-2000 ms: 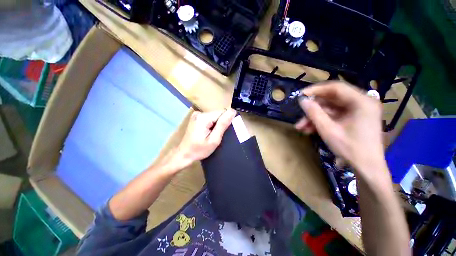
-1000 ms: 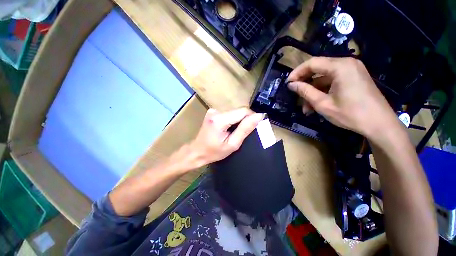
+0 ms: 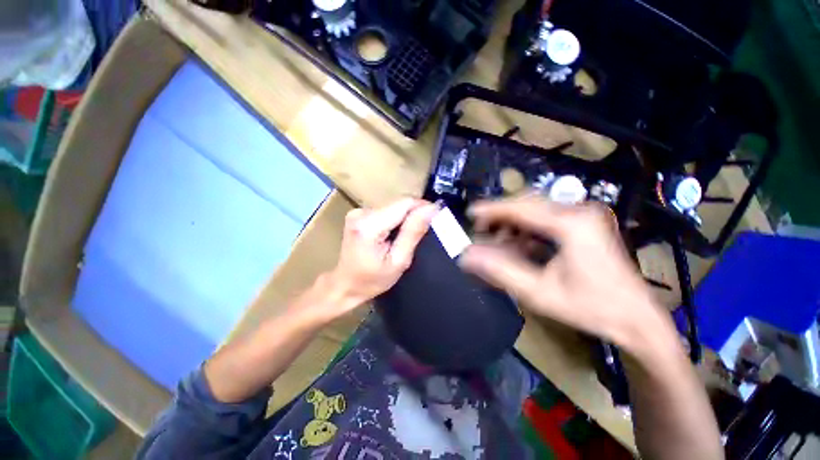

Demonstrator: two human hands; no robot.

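Observation:
My left hand pinches the top corner of a floppy matte black sheet with a white strip at its edge, hanging over my lap. My right hand is blurred, just right of the white strip, its thumb and fingers apart; I see nothing between them. Behind it lies a black housing with a slot handle, a round hole and a white disc. My right hand hides the lower part of this housing.
More black housings with white discs and gears lie at the back and right. A large carton with pale blue inside stands at the left. A blue-sided silver box is at the right. A green basket is at lower left.
My right hand has moved from over the housing back towards the sheet, and its fingers have parted. The housing's hole and white disc now show. My left hand still holds the sheet.

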